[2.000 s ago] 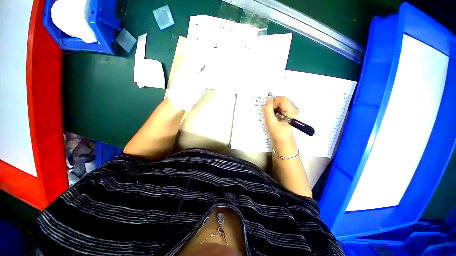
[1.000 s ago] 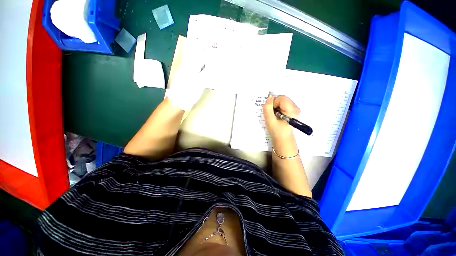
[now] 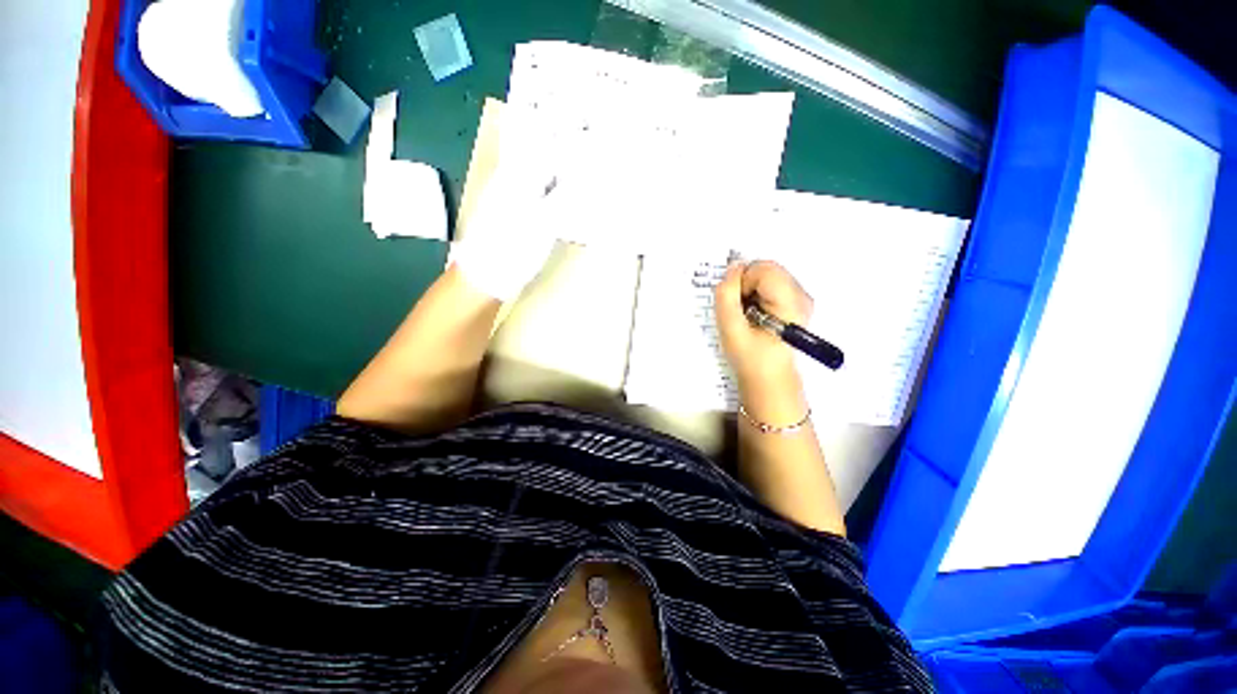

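Note:
My right hand (image 3: 762,315), bare with a thin bracelet, is closed around a black pen (image 3: 811,342), its writing end near the ruled page of the open record book (image 3: 868,298). My left hand (image 3: 509,224) wears a white glove and lies over the left part of the papers; it is washed out against them, so its fingers are hard to tell. A loose white sheet (image 3: 705,149) lies across the top of the book. The cream mat (image 3: 563,319) shows below the papers.
A red tray (image 3: 120,271) stands at the left, a blue tray (image 3: 936,461) at the right. A small blue bin (image 3: 285,68), grey-blue squares (image 3: 442,46) and a white scrap (image 3: 404,197) are at upper left. A metal rail (image 3: 841,82) crosses the top.
The pen's rear end has tilted slightly in my right hand. My left hand and the papers have hardly moved.

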